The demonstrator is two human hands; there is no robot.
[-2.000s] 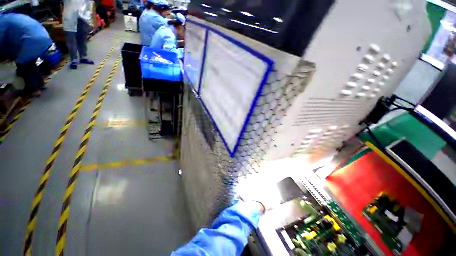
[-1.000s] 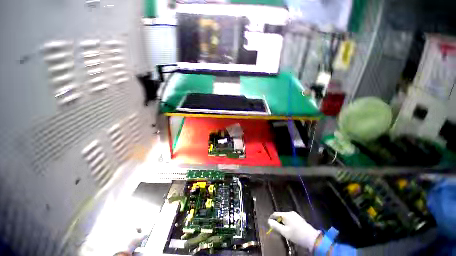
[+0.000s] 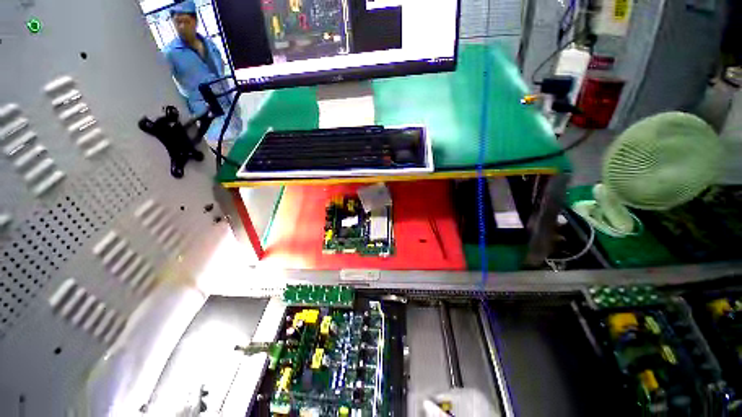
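A green circuit board (image 3: 333, 358) crowded with yellow blocks and small parts lies in a dark carrier (image 3: 396, 358) on the line, its near end cut off by the bottom edge. A plain green side board (image 3: 319, 295) lies along its far edge. My right hand (image 3: 468, 405), in a white glove, is right of the carrier, cut off by the bottom edge, shut on a small yellow tool (image 3: 445, 406). My left hand (image 3: 181, 401) seems to show as a pale, overexposed shape at the bottom left, left of the board; its grip is unclear.
The white machine (image 3: 106, 187) stands left. A metal rail (image 3: 529, 278) crosses behind the boards. Beyond are a red mat (image 3: 419, 236) with a sample board (image 3: 358, 228), a keyboard (image 3: 333, 151), a monitor and a person. A blue cord hangs down. More boards (image 3: 651, 350) and a fan (image 3: 663, 163) are right.
The view has swung from the aisle to the line, then closer to the shelf. Since one second ago, both hands appear lower in the picture, mostly out of it.
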